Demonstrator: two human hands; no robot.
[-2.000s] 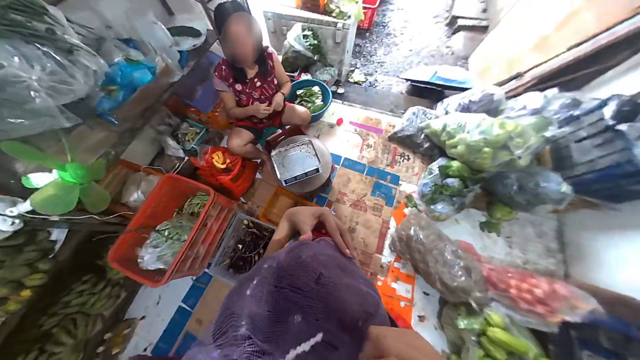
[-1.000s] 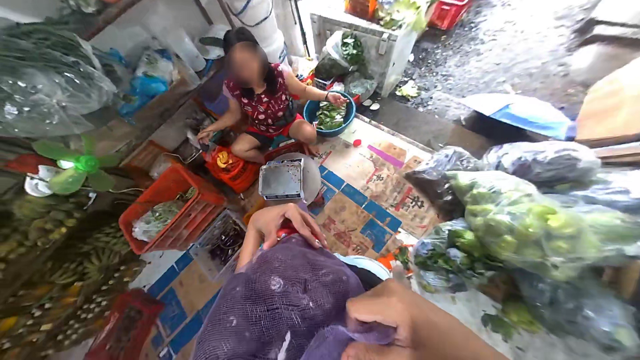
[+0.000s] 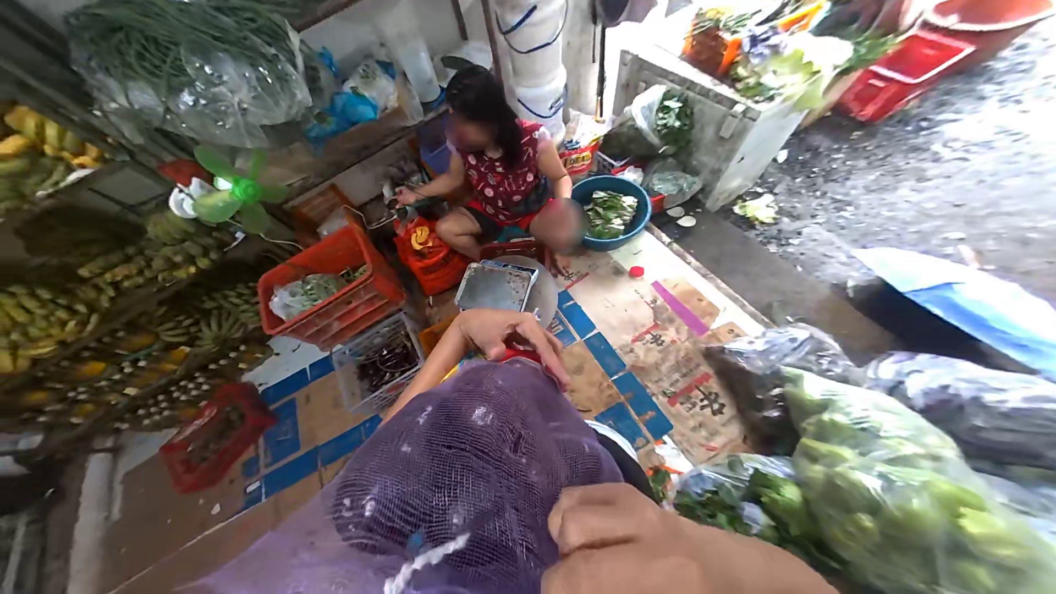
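Observation:
A full purple mesh sack (image 3: 462,445), with a white cord at its lower end, fills the lower middle of the head view. My left hand (image 3: 516,338) curls over the sack's far end, beside something red; its palm side is hidden. At the sack's right side, my right hand (image 3: 619,528) is closed in a fist against the mesh. A weighing scale with a metal tray (image 3: 495,287) stands on the floor just beyond my left hand. What fills the sack cannot be made out.
Another person (image 3: 503,173) sits on the floor beyond the scale, near a blue basin of greens (image 3: 612,213). An orange crate (image 3: 330,289) and a clear plastic bin (image 3: 379,363) stand left. Bagged green vegetables (image 3: 891,470) lie right. A green fan (image 3: 243,190) is at upper left.
The seated person's arm has drawn back from the basin of greens, where it reached one second ago. My right hand was pinching the mesh then. The view has shifted toward the doorway.

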